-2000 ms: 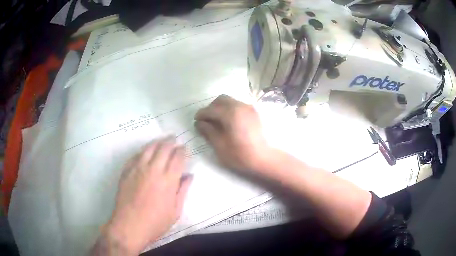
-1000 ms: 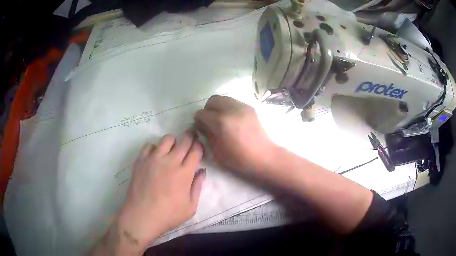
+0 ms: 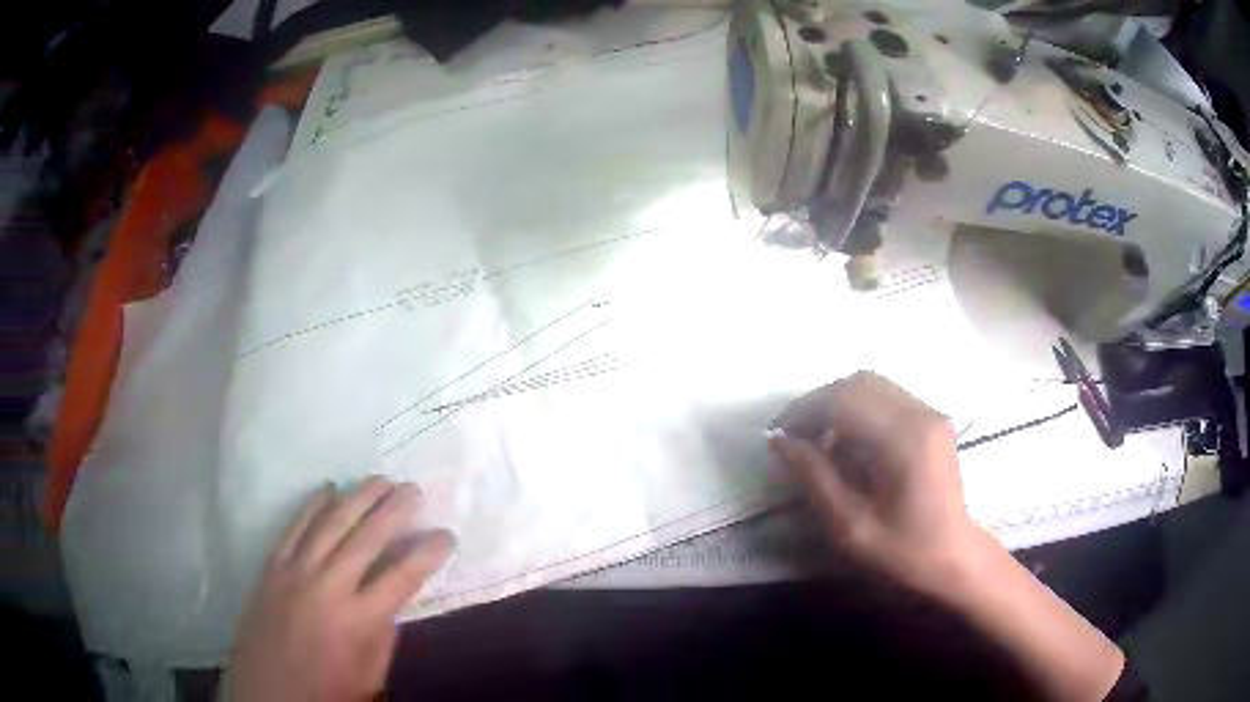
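Note:
A large white sheet (image 3: 548, 288) with thin dark lines and small printed marks lies over the table, slightly wrinkled. My left hand (image 3: 336, 576) rests flat on its lower left part, fingers a little apart, holding nothing. My right hand (image 3: 877, 473) is over the sheet's lower right, below the machine head, with thumb and fingers pinched. A tiny pale item (image 3: 776, 435) shows at the fingertips; what it is cannot be told. Several thin lines cross on the sheet between my hands.
The cream-white sewing machine head (image 3: 987, 192) stands at the upper right, its needle area in glare. Dark-red snips (image 3: 1093, 391) lie beside a black tray (image 3: 1165, 388). An orange basket (image 3: 117, 329) is at the left. Ruler marks (image 3: 699, 558) run along the front edge.
My right hand has moved right and towards the front edge, uncovering crossing lines on the sheet. My left hand has moved left and down, away from it. The view has shifted slightly.

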